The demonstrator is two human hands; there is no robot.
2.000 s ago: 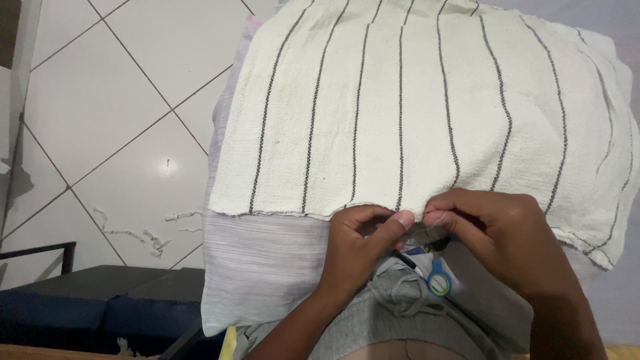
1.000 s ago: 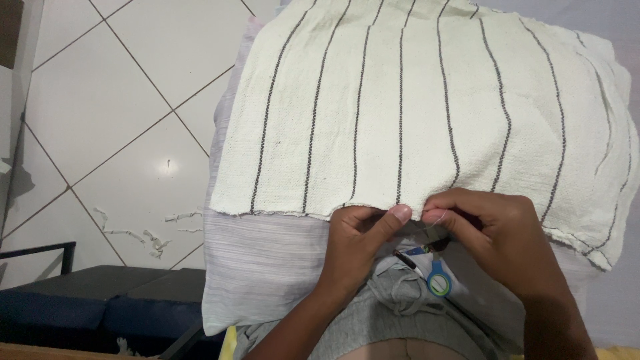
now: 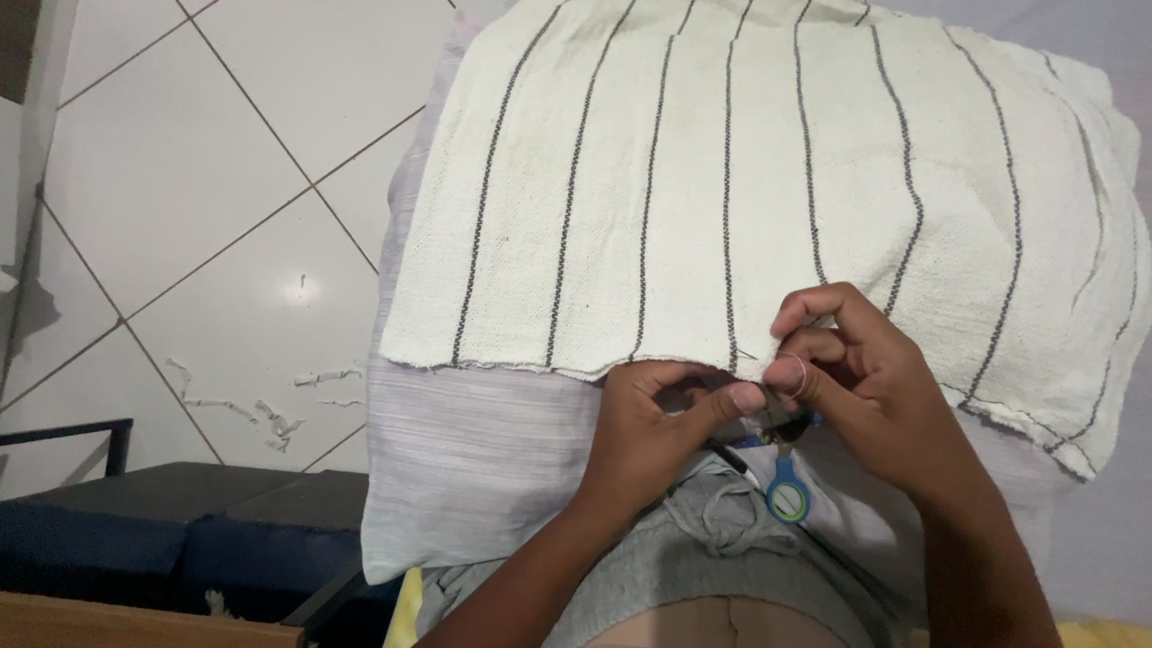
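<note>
A white woven cloth with dark stripes lies over a pale lilac striped pillow. My left hand pinches the cloth's near edge between thumb and fingers. Beside it, on the right, my right hand is at the same edge with curled fingers; a thin thread loops over its thumb. A thin sewing needle shows at the edge between the hands, by a dark stripe. Whether the right fingers grip cloth or only thread cannot be told. Below the hands hangs a blue and green round tag, near a dark slim object.
Torn pale strips lie on the white tiled floor at the left. A dark blue padded seat with a black metal frame is at the lower left, beside a wooden edge. Grey drawstring clothing is below my hands.
My right hand has lifted and turned, its fingers now raised over the cloth. The needle and the thread loop have come into sight. My left hand still holds the edge.
</note>
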